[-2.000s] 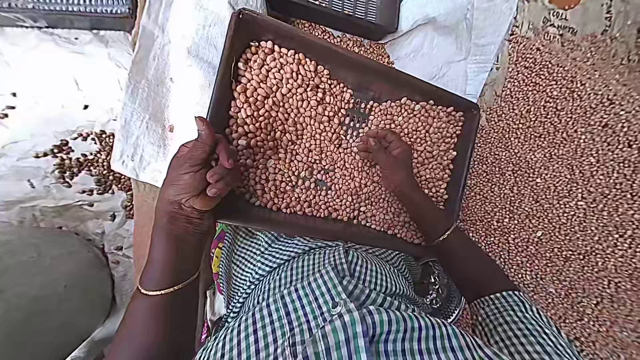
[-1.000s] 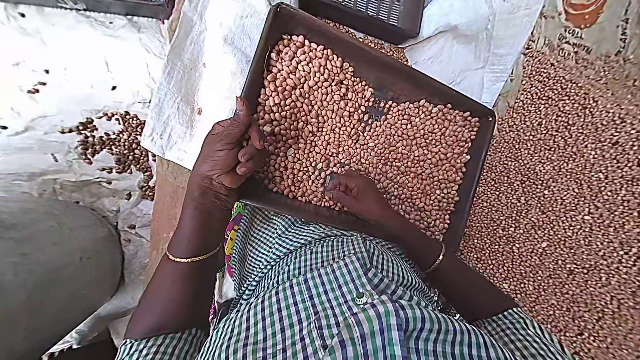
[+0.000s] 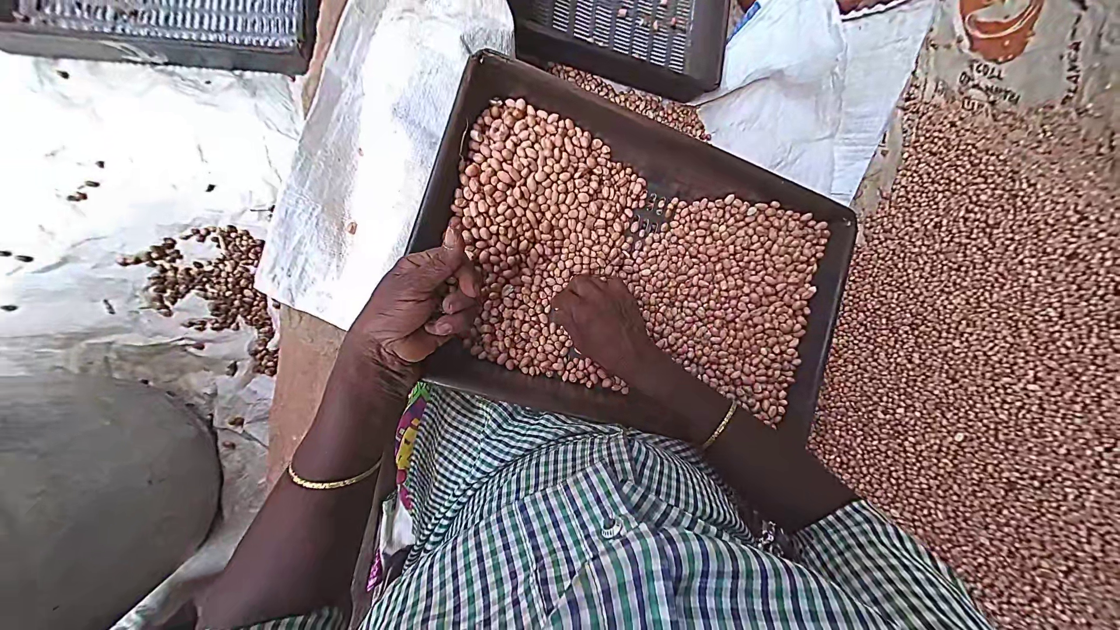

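A dark rectangular tray (image 3: 748,188) with a slotted base lies tilted across my lap, holding a layer of shelled peanuts (image 3: 542,175). Bits of the slotted base show through near its middle. My left hand (image 3: 420,302) is at the tray's left corner, fingers curled in over the wall; whether it grips the wall or holds nuts cannot be told. My right hand (image 3: 604,324) rests knuckles up on the peanuts near the tray's lower middle, fingers bent down; its fingertips are hidden, so what they hold cannot be seen.
A large heap of peanuts (image 3: 989,350) spreads on the right. Two more slotted trays (image 3: 700,52) stand at the top, one of them far left. White woven sacking (image 3: 350,157) lies beyond my left hand. Dark nuts or seeds (image 3: 219,276) and a grey rounded object (image 3: 105,499) are at left.
My right hand has moved left across the peanuts from the tray's right half to its lower middle. My left hand stays at the tray's left corner.
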